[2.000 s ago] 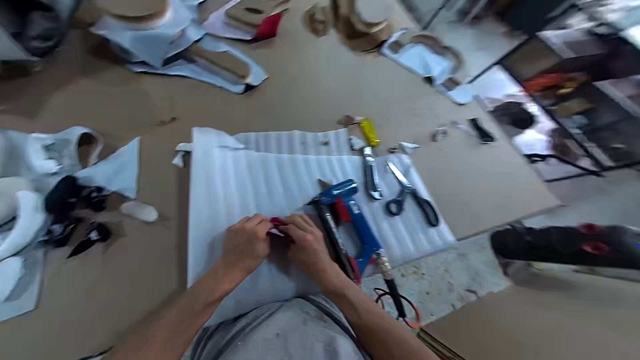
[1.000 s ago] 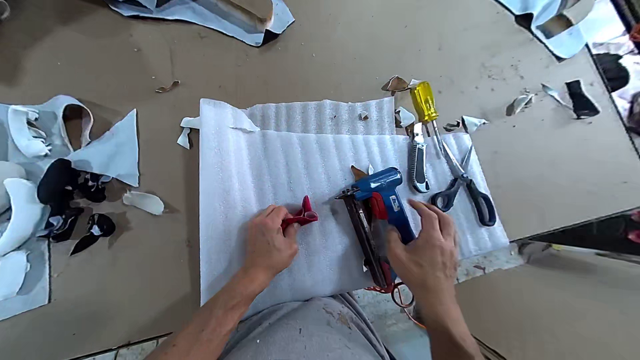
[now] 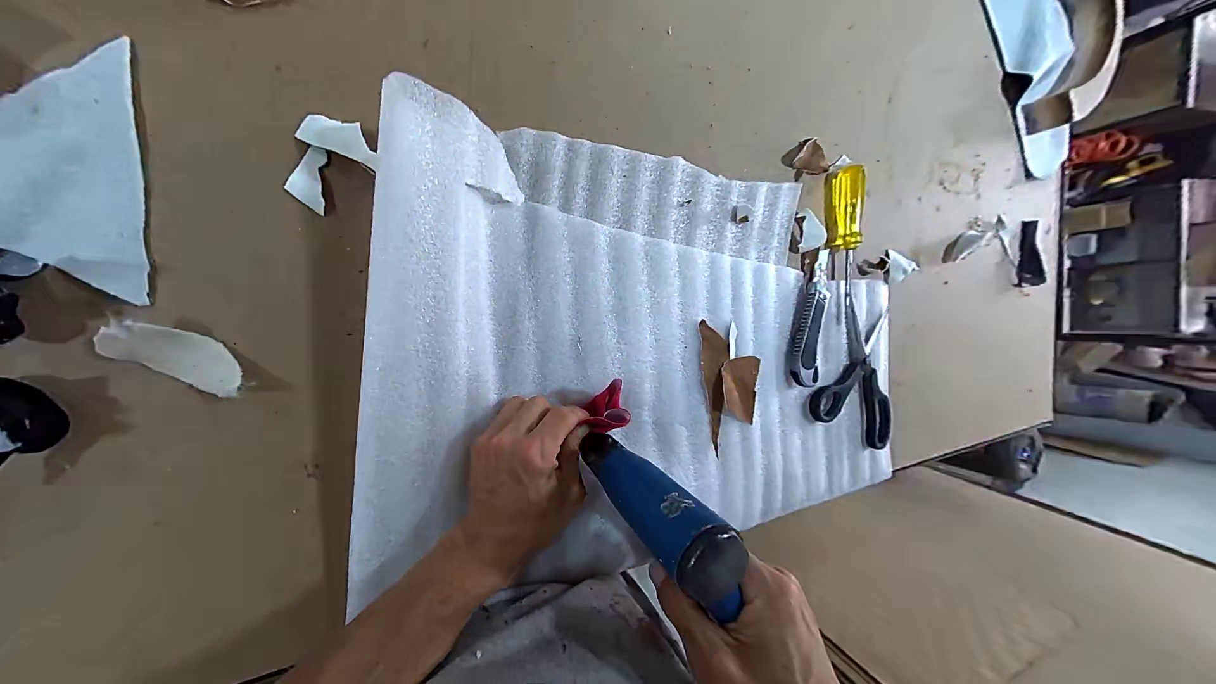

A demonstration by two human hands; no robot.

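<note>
My left hand (image 3: 527, 475) pinches a small folded piece of red material (image 3: 606, 407) over white foam sheeting (image 3: 589, 313). My right hand (image 3: 760, 622) grips a blue pneumatic stapler (image 3: 670, 508), its nose close by my left fingertips and the red piece. Where the nose meets the material is hidden. To the right on the foam are brown scraps (image 3: 739, 388), a utility knife (image 3: 808, 328), a screwdriver with a yellow handle (image 3: 845, 209) and black-handled scissors (image 3: 855, 380).
White fabric pieces (image 3: 71, 176) and a pale offcut (image 3: 171, 356) lie on the brown work surface (image 3: 218, 532) at left. Small scraps (image 3: 974, 242) lie at right. Beyond the table's right edge stand shelves (image 3: 1140, 247) with stored items. A cut fabric piece (image 3: 1040, 76) is at upper right.
My right hand, beside the stapler lying on the foam a second ago, now holds it up against my left hand. The brown scraps near it are now uncovered. The view has moved closer.
</note>
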